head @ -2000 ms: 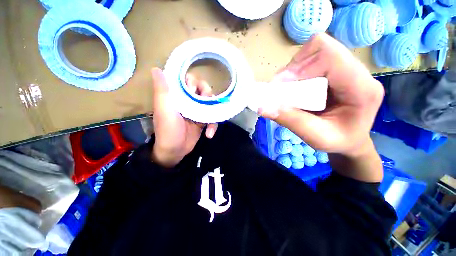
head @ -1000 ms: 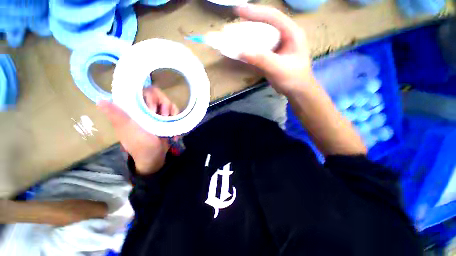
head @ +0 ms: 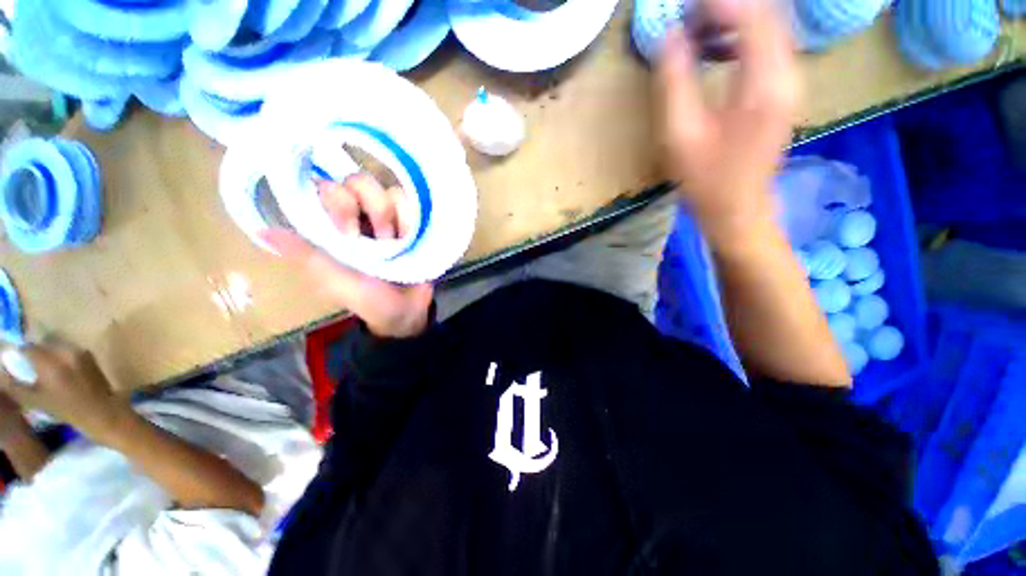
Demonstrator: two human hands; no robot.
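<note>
My left hand [head: 366,253] holds a flanged ring [head: 444,186], white in glare, tilted above the table's front edge; its fingers show through the centre hole. The white glue bottle [head: 494,124] with its blue nozzle is on the table to the right of the ring. My right hand [head: 726,101] is blurred and reaches over the table at the top, by the perforated domes [head: 658,25]. Its fingertips are dark and unclear, so I cannot tell if it holds anything.
A ring pile [head: 101,56] fills the top left. Another ring [head: 540,43] lies at the top middle. A ring stack [head: 47,194] stands at the left, near another person's hands [head: 68,383]. More domes [head: 947,32] stand top right. The blue parts bin [head: 703,295] holds rounded domes below the table edge.
My right hand has let go of the glue bottle, which now rests on the table, and has moved right towards the domes. My left hand still holds the ring, now tilted differently.
</note>
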